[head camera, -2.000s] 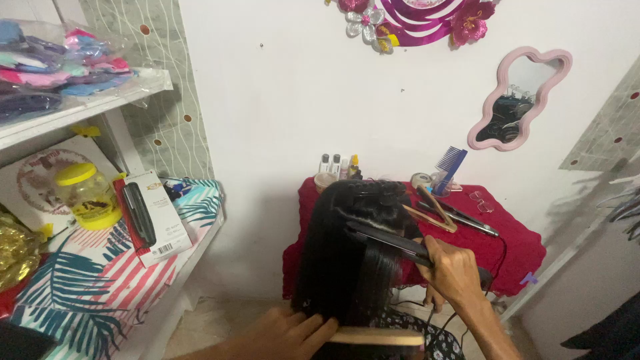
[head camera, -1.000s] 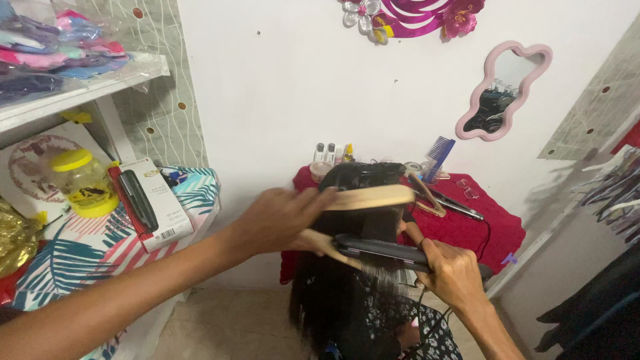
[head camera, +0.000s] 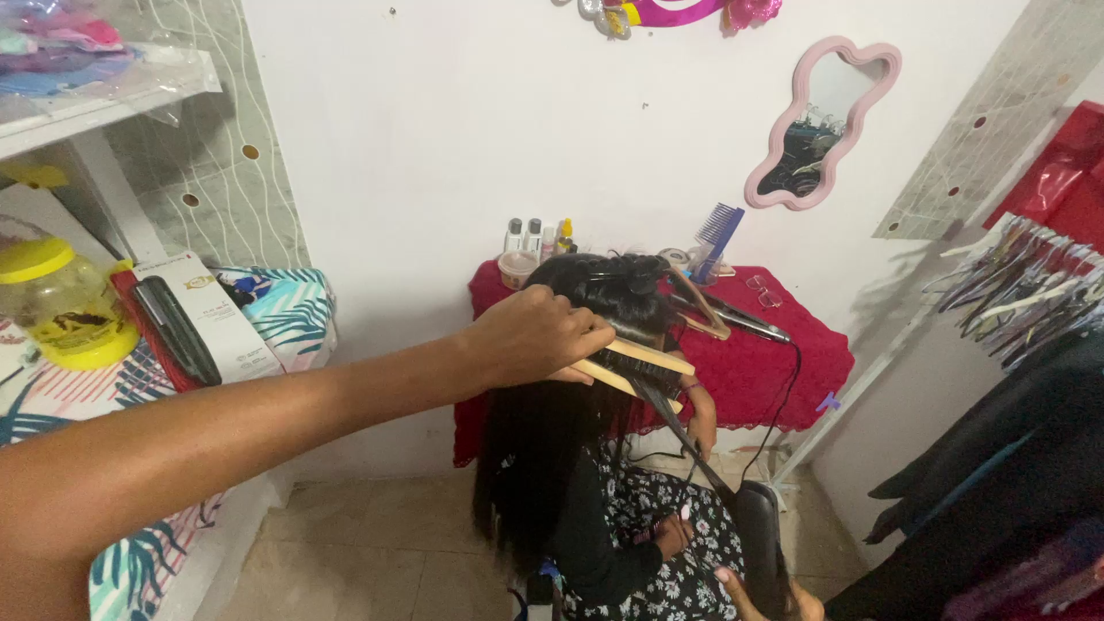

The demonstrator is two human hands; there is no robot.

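Note:
A seated person in a floral dress has long black hair (head camera: 526, 457), its top part clipped up. My left hand (head camera: 552, 336) is closed on a wooden V-shaped brush (head camera: 647, 366), its two bristled arms around a thin section of hair beside the head. Low at the right, my right hand (head camera: 772, 595) holds a black hair straightener (head camera: 761, 535). The stretched hair section runs from the brush down to the straightener's end. Part of my right hand is cut off by the frame's lower edge.
Behind the person, a red-covered table (head camera: 776, 371) bears a blue comb (head camera: 720, 237), small bottles (head camera: 533, 237) and another styling iron (head camera: 733, 319) with a cord. Shelves with a boxed straightener (head camera: 185, 319) and a yellow-lidded jar (head camera: 65, 302) stand left. Hanging clothes (head camera: 992, 483) are at right.
My right hand has moved down and away from the head with the straightener, drawing the hair section out. My left hand, low at first, now holds the brush beside the head.

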